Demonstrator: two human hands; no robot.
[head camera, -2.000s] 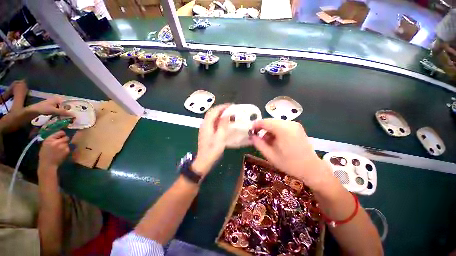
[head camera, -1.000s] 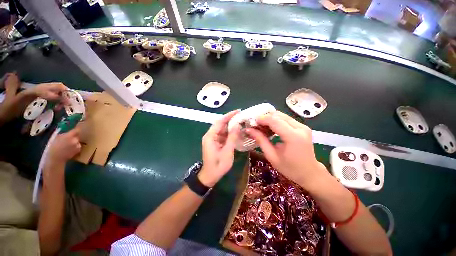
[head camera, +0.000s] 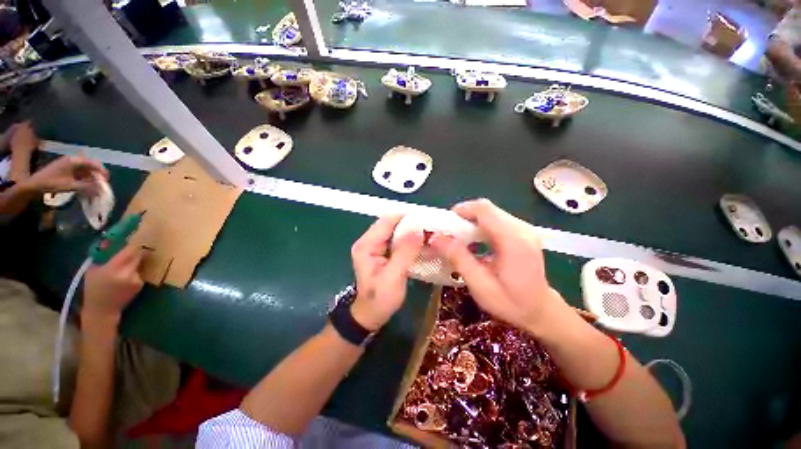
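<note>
A white front cover (head camera: 430, 266) with a grille patch and dark holes is held above the far edge of the parts box. My left hand (head camera: 383, 274) grips its left side, with a dark watch on the wrist. My right hand (head camera: 501, 259) holds its right side. Both thumbs press on its face near a small dark spot, where the trim piece is mostly hidden by the thumbs. The open parts box (head camera: 413, 373) holds shiny copper-coloured trim pieces. A waiting cover (head camera: 629, 296) lies right of the box, grille facing up, with a copper piece in one hole.
Bare covers (head camera: 402, 169) and wired subassemblies (head camera: 556, 103) are on the green conveyor belt beyond the pale rail (head camera: 334, 201). A slanting grey post (head camera: 145, 92) stands at left. A neighbour's hand holds a green glue gun (head camera: 116, 238) beside a cardboard mat (head camera: 180, 219). A clear loop (head camera: 684, 386) lies at right.
The held cover has turned so its grille faces me, and both thumbs now press on it. Belt covers have shifted right in view. The neighbour's cover has been lifted and tilted off the mat.
</note>
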